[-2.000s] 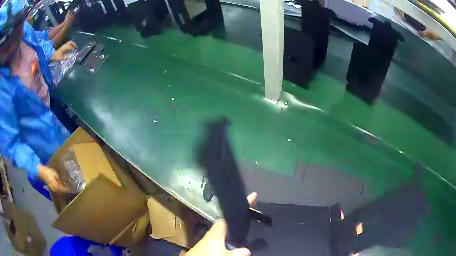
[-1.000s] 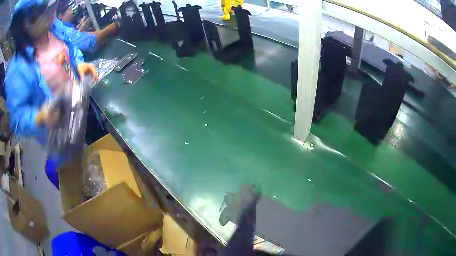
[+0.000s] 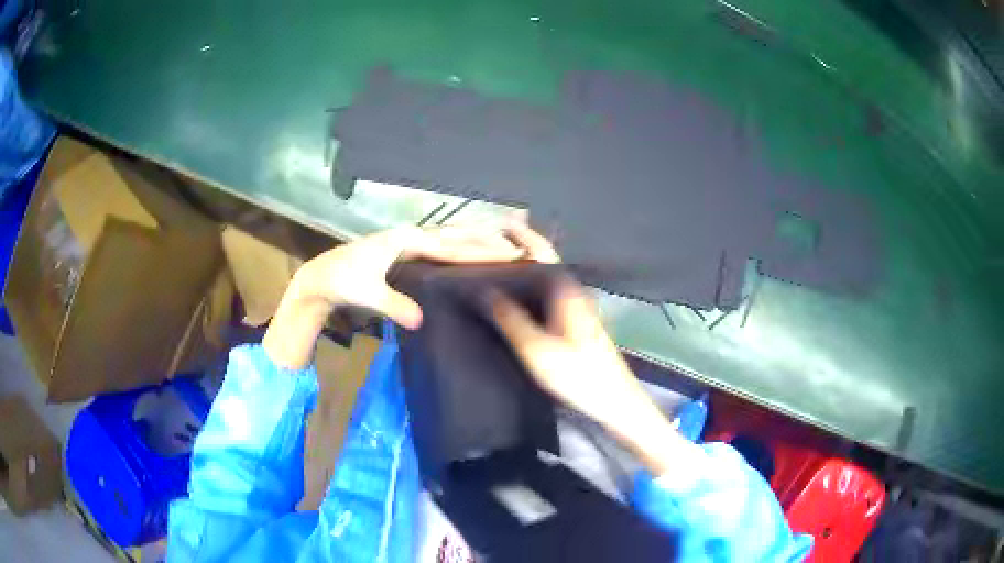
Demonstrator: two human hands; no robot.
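A black blank (image 3: 473, 385) is held above my lap at the table's near edge, with side panels bent up along its creases. A small rectangular window (image 3: 522, 501) shows in its lower part. My left hand (image 3: 385, 269) grips its upper left edge, thumb inside and fingers along the far edge. My right hand (image 3: 561, 341) is blurred and lies over the inside near the upper right corner, fingers touching the blank; its fingertips are partly unclear. A flat stack of blanks (image 3: 639, 176) lies on the green table beyond my hands.
The green table (image 3: 264, 77) has thin black waste strips (image 3: 721, 319) along its near side. An open cardboard carton (image 3: 143, 297) and a blue stool (image 3: 127, 467) stand at left. A red stool (image 3: 837, 506) is at lower right. A blue sleeve shows at upper left.
The view has turned down towards my lap. The blank is now lower and nearer, with panels bent and both hands on it. The co-worker and white post have mostly or fully left view.
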